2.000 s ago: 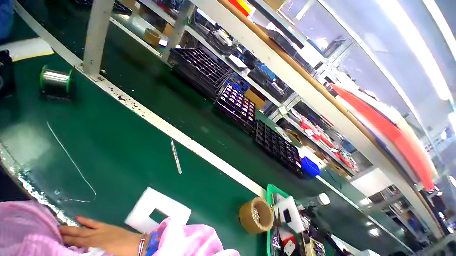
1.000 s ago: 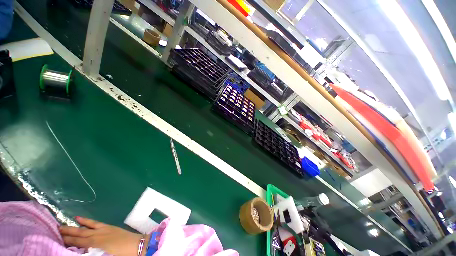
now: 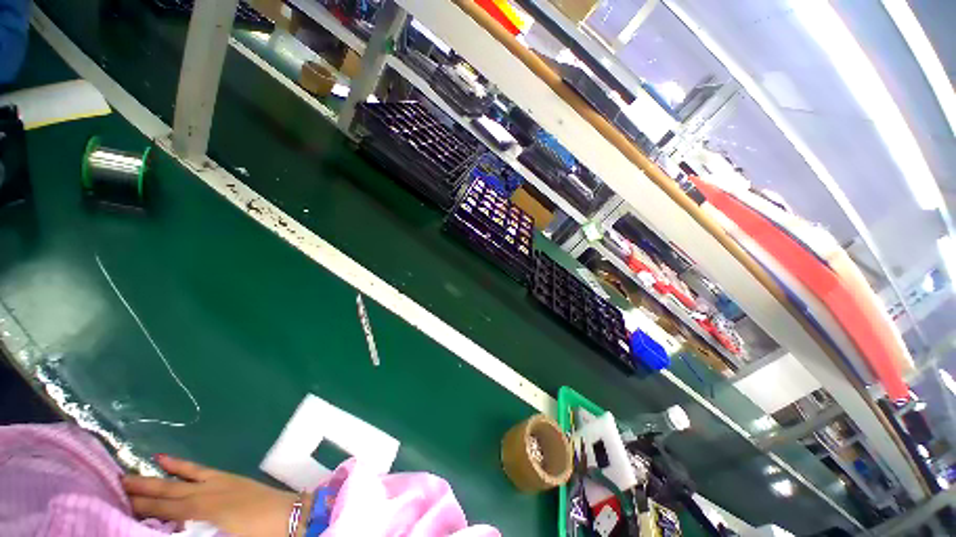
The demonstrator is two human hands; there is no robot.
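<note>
My right hand (image 3: 210, 497) lies at the bottom left by the bench edge, fingers extended toward the pink left sleeve (image 3: 63, 477), holding nothing visible. It has a bracelet and a blue band at the wrist. My left hand is not visible. A flat white plate with a rectangular hole (image 3: 367, 434) lies just beyond the right wrist, partly covered by the pink right sleeve. A thin silver sliver, perhaps tweezers (image 3: 368, 330), lies farther off. A loose pale wire (image 3: 146, 331) lies on the green mat at left. A solder wire spool (image 3: 117, 171) stands at the upper left.
A brown tape roll (image 3: 518, 457) with small pieces inside stands beside a green tray (image 3: 564, 503) of cluttered tools. Beyond the white strip (image 3: 419, 329) are black trays (image 3: 577, 297) and a blue bin (image 3: 649, 350). A white post (image 3: 201, 89) rises at upper left.
</note>
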